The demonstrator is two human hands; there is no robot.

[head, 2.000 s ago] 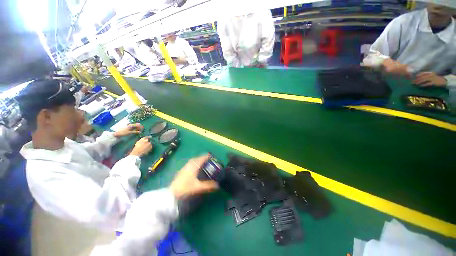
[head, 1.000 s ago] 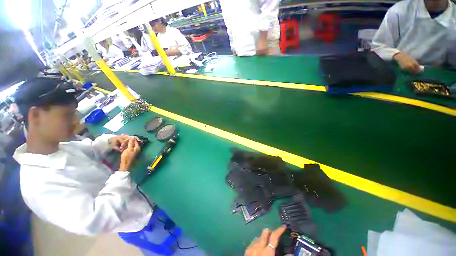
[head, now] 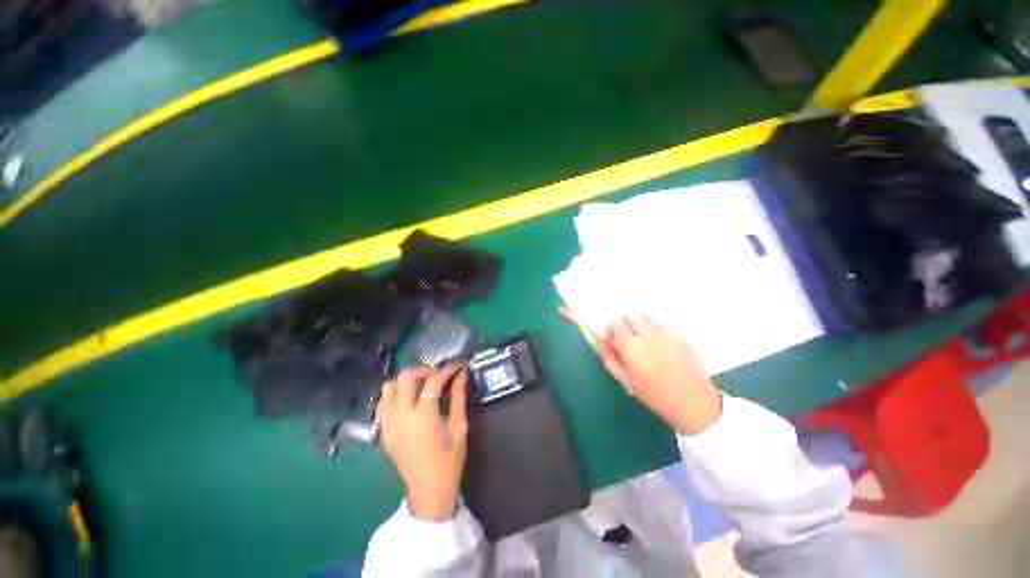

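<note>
The open black device (head: 503,374), with a silver and blue-white module inside, lies at the upper end of a plain dark pad (head: 522,457). My left hand (head: 424,435) grips the left edge of the device with thumb and fingers; a ring shows on one finger. My right hand (head: 658,375) is at the lower left edge of the white sheets, its fingers closed on a thin orange stick (head: 578,324) whose end points up and left. The fingertips are slightly blurred.
A heap of black housing shells (head: 328,339) lies left of the device. White sheets (head: 689,277) and a tray of black parts (head: 892,220) are at the right. A red stool (head: 935,432) stands below the bench. A yellow strip (head: 508,212) and a yellow post (head: 875,51) lie beyond.
The view has swung right and down. My left hand has brought the device from near the neighbour to the pad. My right hand has come into view at the orange stick.
</note>
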